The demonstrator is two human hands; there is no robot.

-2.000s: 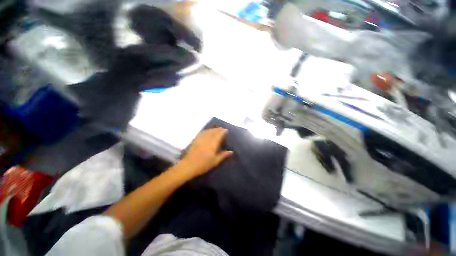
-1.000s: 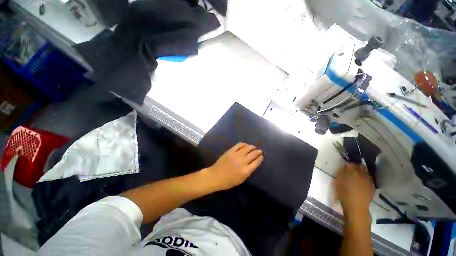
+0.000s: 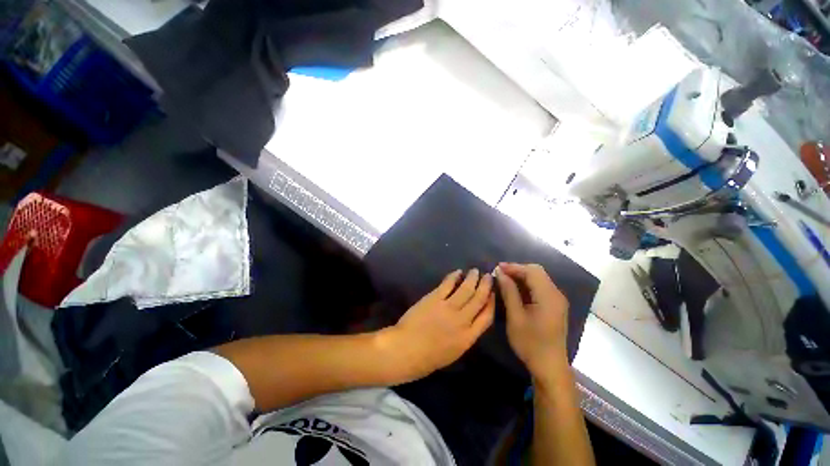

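A dark cut panel (image 3: 432, 227) lies flat over the front edge of the white table, partly over my lap. My left hand (image 3: 446, 323) rests flat on it, fingers slightly spread, holding nothing. My right hand (image 3: 537, 314) is beside it on the panel, thumb and forefinger pinched on a tiny white piece (image 3: 496, 271); what it is cannot be told. The fingertips of both hands nearly touch.
The sewing machine head (image 3: 673, 136) stands at right, with snips (image 3: 651, 296) and dark scraps on its bed. Dark cloth (image 3: 227, 73) is heaped upper left. White lining (image 3: 196, 246), a red stool (image 3: 45, 237) and a blue crate (image 3: 82, 82) are at left.
My right hand has moved left from beside the snips onto the panel, next to my left hand. My left hand has shifted slightly right. The camera view has steadied and moved a little.
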